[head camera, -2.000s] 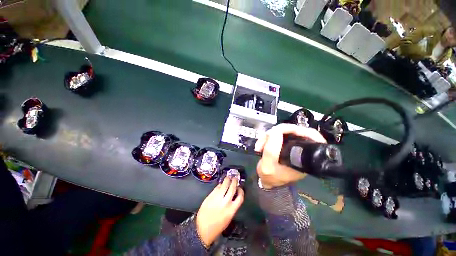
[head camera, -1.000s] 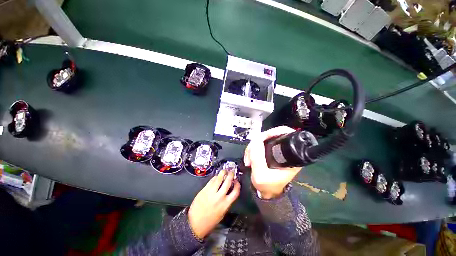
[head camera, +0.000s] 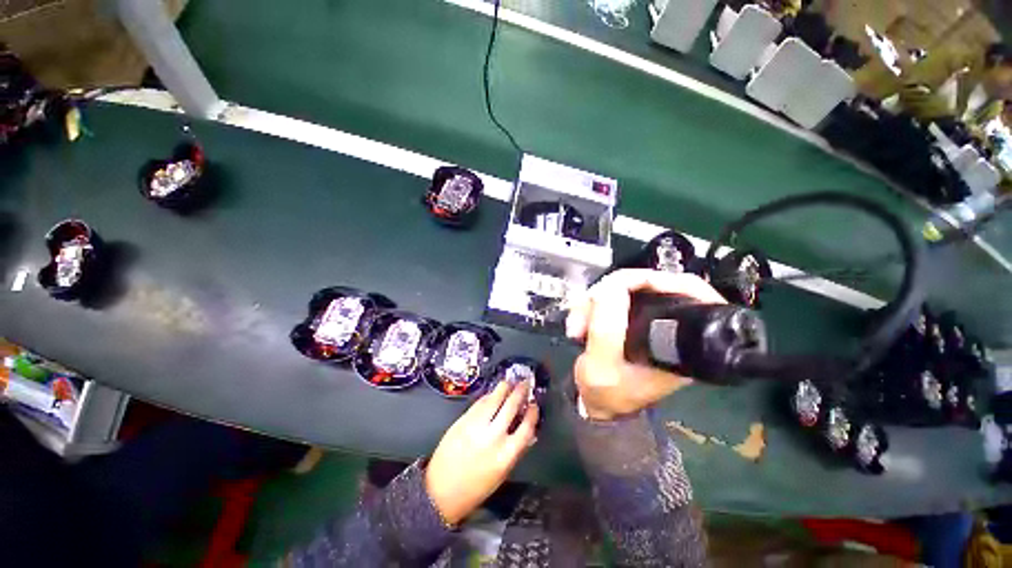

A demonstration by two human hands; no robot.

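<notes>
My left hand [head camera: 479, 453] has its fingertips on the silver top of a black housing [head camera: 519, 375] at the right end of a short row on the green bench. Three more housings [head camera: 396, 346] stand to its left, side by side, with silver tops up and red wires at their edges. My right hand [head camera: 613, 342] is closed around a thick black electric screwdriver [head camera: 697, 337], held near the front of the screw feeder. Its heavy cord loops off to the right. The screwdriver's tip cannot be made out.
The white screw feeder [head camera: 556, 239] stands behind my hands, against the white strip [head camera: 333, 149]. Single housings stand behind the row [head camera: 454, 194] and at the left [head camera: 70, 261]. Several more are grouped at the right [head camera: 838, 427]. Across the green belt [head camera: 366, 83] lie white parts [head camera: 801, 80].
Since one second ago the whole view has shifted, and the screwdriver with its cord leans further right. My left hand stays on the same housing.
</notes>
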